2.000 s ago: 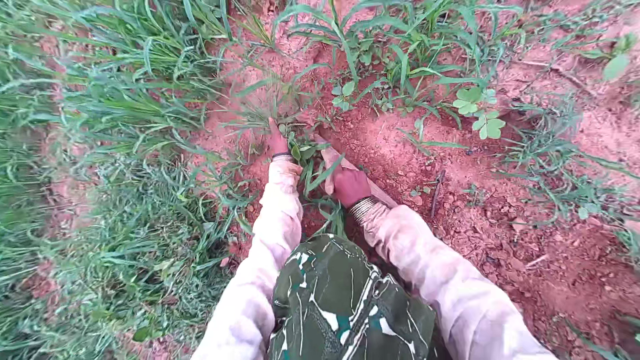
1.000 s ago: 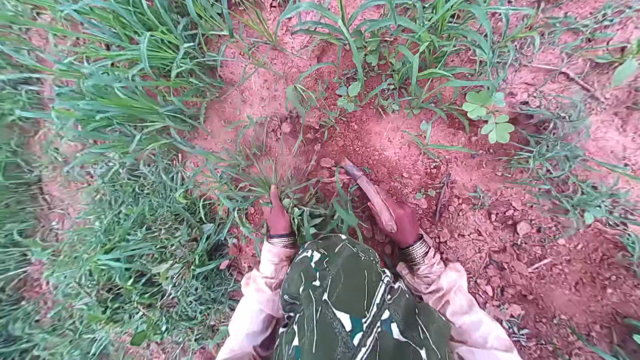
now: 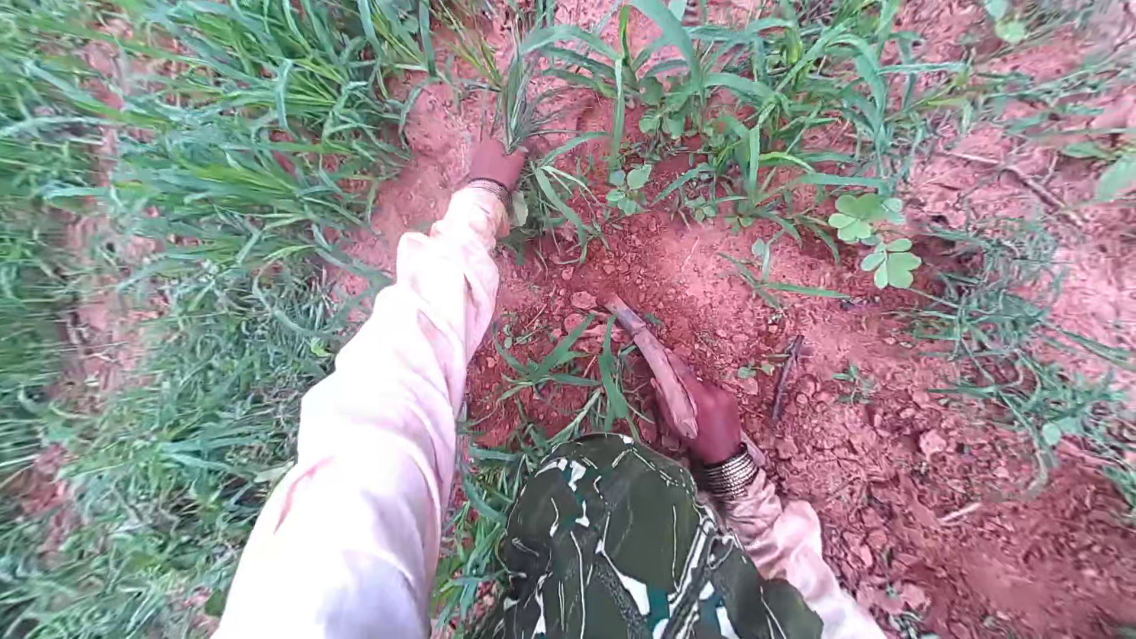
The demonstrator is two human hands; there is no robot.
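My left hand point(image 3: 497, 165) is stretched far forward at the upper middle, closed around a tuft of grass point(image 3: 515, 102) whose blades stick up past the fingers. Whether its roots are in the soil cannot be told. My right hand point(image 3: 713, 417), with metal bangles at the wrist, grips a wooden-handled hand tool point(image 3: 657, 359) near the lower middle. The tool's far end points up and left, close to the reddish soil point(image 3: 710, 275); its blade is not plainly visible. Uprooted-looking grass point(image 3: 612, 382) lies just left of the tool.
Tall green grass point(image 3: 222, 177) covers the left side. More grass point(image 3: 754, 98) grows at the top, beside a broad-leaved seedling point(image 3: 890, 264). A dark twig point(image 3: 785, 377) lies right of the tool, among soil clods. Camouflage-patterned cloth point(image 3: 621, 532) fills the bottom middle.
My left hand has moved forward from near the cloth and now has a grass tuft in it. My right hand keeps hold of the tool, which was drawn back between the first two frames.
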